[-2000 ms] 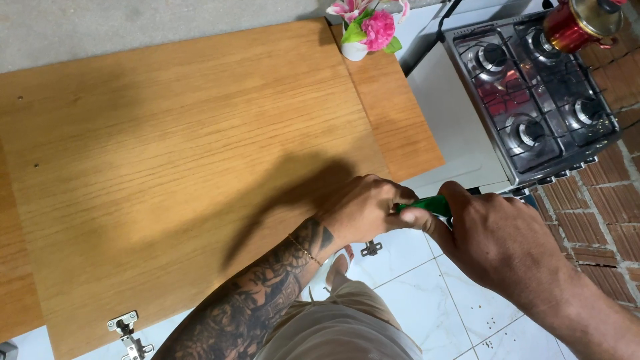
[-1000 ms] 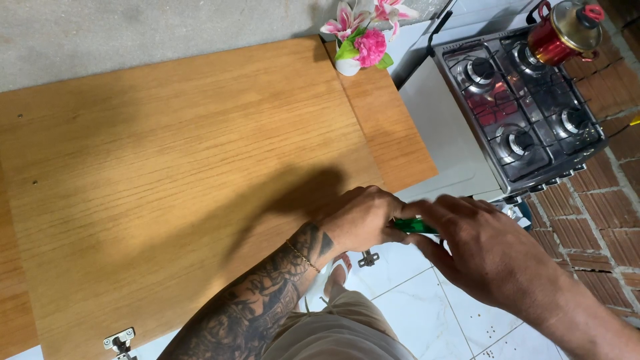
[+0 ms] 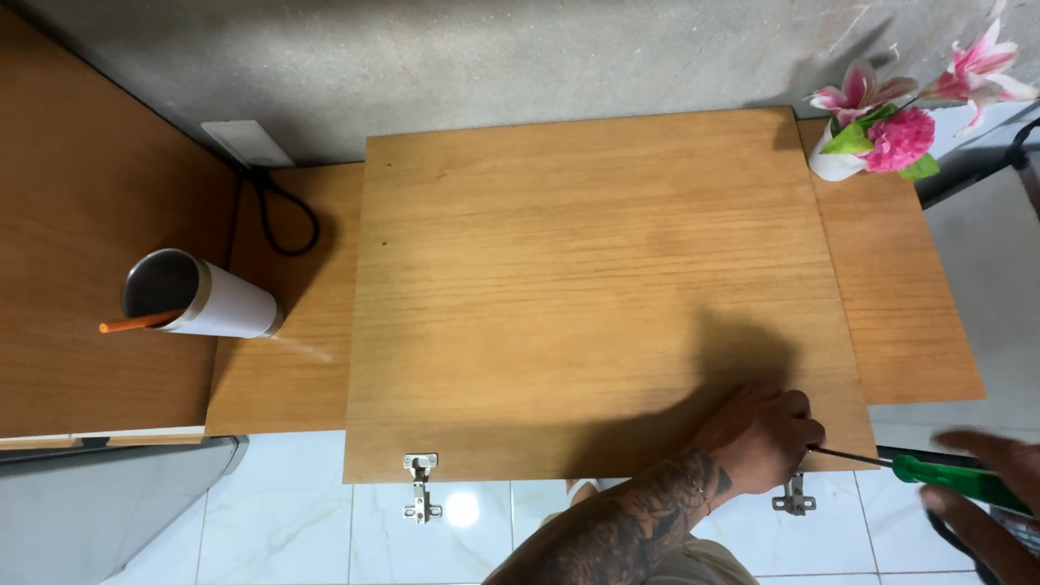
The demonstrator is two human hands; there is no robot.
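A wooden door panel (image 3: 601, 284) lies flat on a wooden surface. Near its front right corner, my left hand (image 3: 764, 435) rests with curled fingers at the tip of a screwdriver; whether it pinches a screw cannot be seen. The screwdriver's green handle (image 3: 955, 481) lies at my right hand (image 3: 987, 496), which is blurred and cut off by the frame edge, its fingers spread around the handle. A metal cabinet hinge (image 3: 794, 497) sticks out past the panel's front edge, partly behind my left hand. Another hinge (image 3: 421, 487) is fixed at the front left.
A white tumbler (image 3: 231, 305) with an orange straw stands at the left, near a black cable loop (image 3: 288, 219) and a wall plate (image 3: 248, 145). Artificial flowers in a white pot (image 3: 835, 158) stand at the back right. A concrete wall bounds the back.
The view has swung left, so the tumbler shows and the stove has left the frame. My right hand has moved back from my left, and the screwdriver's shaft now shows between them.
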